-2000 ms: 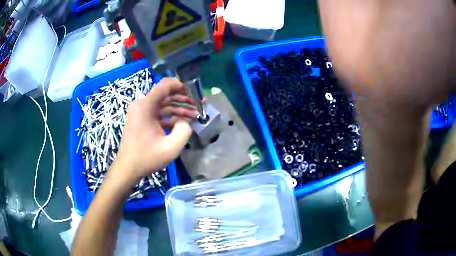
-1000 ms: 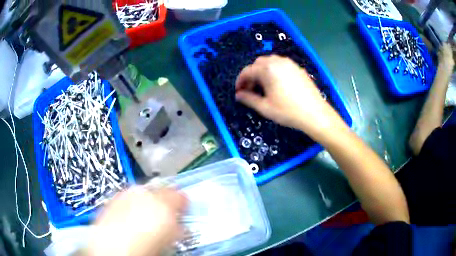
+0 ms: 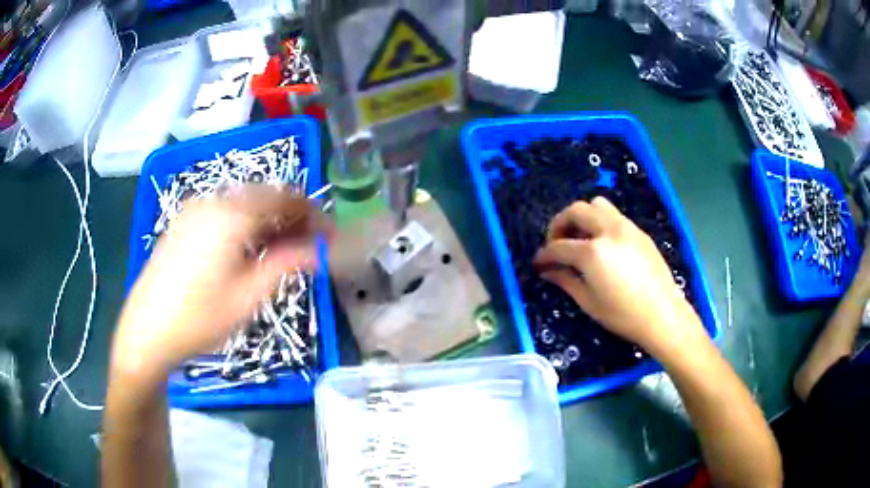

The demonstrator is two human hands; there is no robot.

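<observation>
My left hand [image 3: 215, 262] is blurred over the left blue tray [image 3: 329, 334], which is heaped with white sticks [image 3: 277, 324] with dark ends. A stick end shows near its fingertips, but I cannot tell if the hand holds it. My right hand [image 3: 611, 267] is over the right blue tray [image 3: 620, 122] of black rings [image 3: 544, 172], thumb and fingertips close together; whether a ring is between them is hidden. The metal block [image 3: 402, 250] with a hole on top sits on the base plate [image 3: 429, 329] under the press ram [image 3: 401, 191]. The clear plastic box [image 3: 558, 419] holds sticks on white lining.
The press head [image 3: 405, 62] stands behind the block. A red bin [image 3: 277, 95] and clear boxes [image 3: 148, 110] are at the back. A white cord [image 3: 86, 229] lies at left. At right are a smaller blue tray [image 3: 787, 276] and another person's arm [image 3: 839, 334].
The view has swung back left. My left hand has moved from the clear box up to the left blue tray. My right hand stays over the ring tray.
</observation>
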